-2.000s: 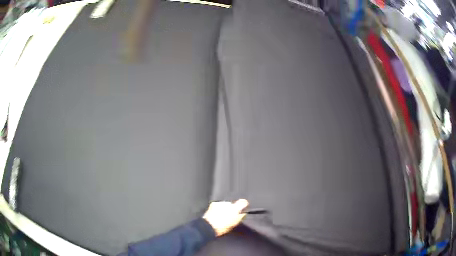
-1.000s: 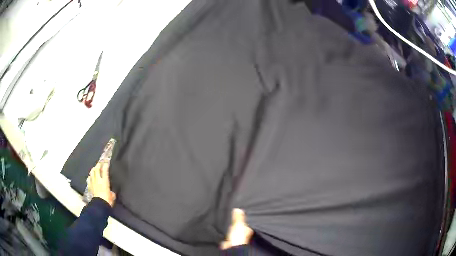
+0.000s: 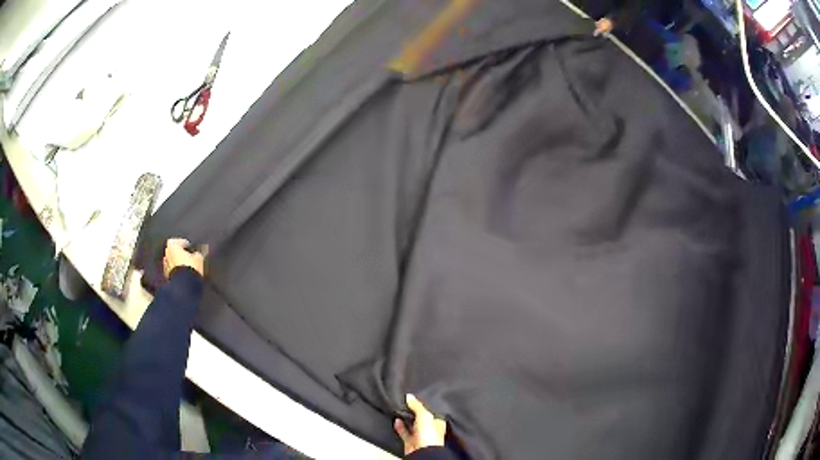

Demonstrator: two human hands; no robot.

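Observation:
Dark grey fabric (image 3: 530, 296) spreads over most of the table, with a loose, wrinkled top layer and fold lines near the middle. My left hand (image 3: 184, 257) grips the fabric's left corner near the table edge. My right hand (image 3: 421, 426) grips a bunched part of the fabric edge at the bottom centre. The mottled silver-grey weight bar (image 3: 131, 235) lies on the white table just left of my left hand, off the cloth and not touched.
Scissors with red and black handles (image 3: 195, 106) lie on the white table (image 3: 270, 36). A blurred yellow-brown stick (image 3: 438, 36) lies at the top of the cloth. At the far edge, another person's hand (image 3: 602, 26) shows small. A white cord (image 3: 764, 99) hangs upper right.
My left hand has let go of the weight bar and taken hold of the fabric corner. The bar now lies further left, off the cloth. The far fabric edge and the stick have come into view.

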